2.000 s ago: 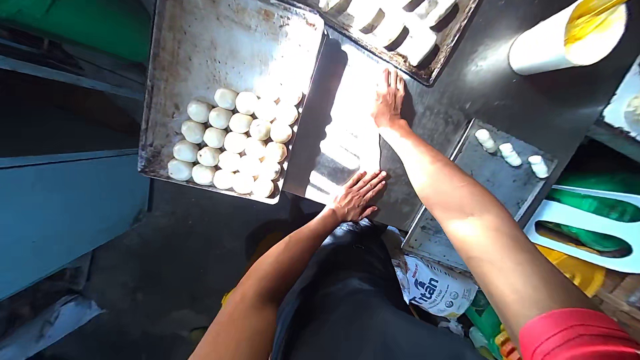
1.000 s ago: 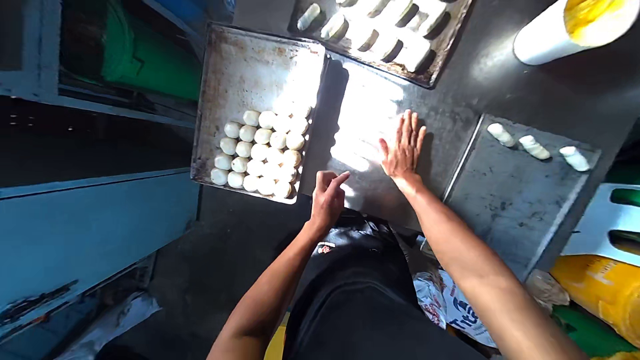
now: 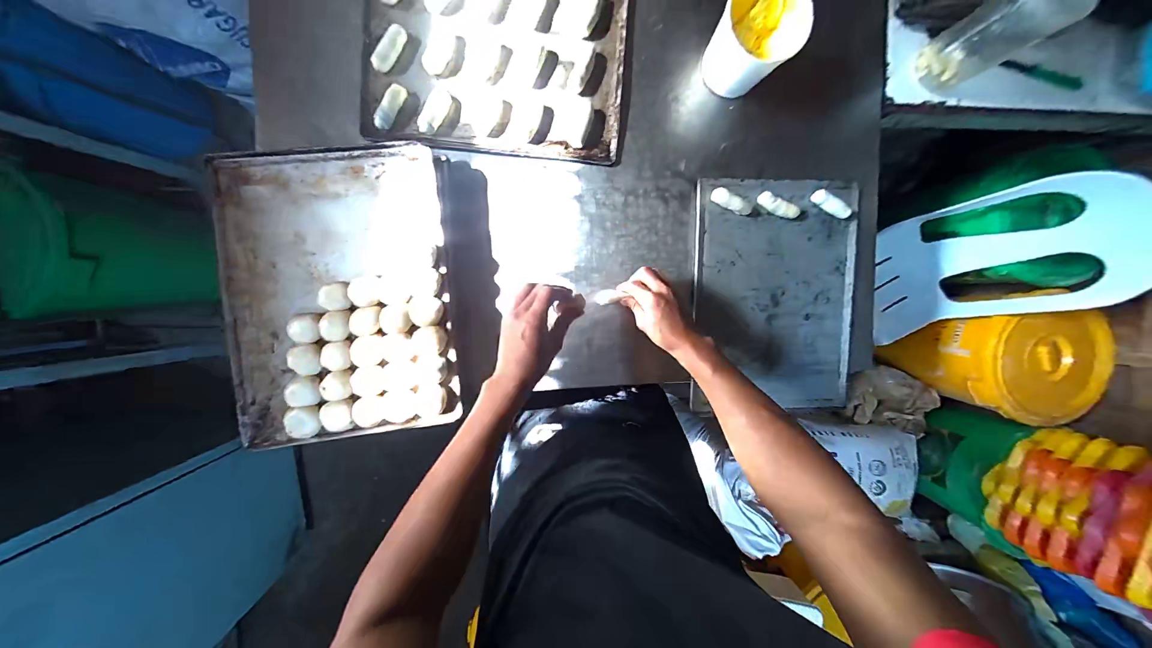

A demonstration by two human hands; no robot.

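Note:
Above the metal table [image 3: 621, 216], my left hand [image 3: 537, 328] has its fingertips closed around a small pale piece, likely dough. A white dough piece [image 3: 609, 296] is pinched in the fingers of my right hand [image 3: 655, 306]. The two hands are a short gap apart. To the left, round dough balls [image 3: 335, 355] sit in rows at the near end of a worn metal baking tray [image 3: 297, 207]. Three short dough rolls [image 3: 778, 205] lie along the far edge of a grey metal tray [image 3: 774, 297] on the right. Glare hides part of the table.
Another tray [image 3: 504, 148] with oblong dough pieces stands at the far side. Beyond the hands is a white container [image 3: 742, 63] with yellow contents. A white plastic chair [image 3: 1017, 234], a yellow container [image 3: 1026, 360] and a flour sack [image 3: 864, 459] crowd the right side.
Both hands were flat or near the tabletop with fingers spread or pointing; now they are raised with fingers drawn in on pale pieces. The view has shifted.

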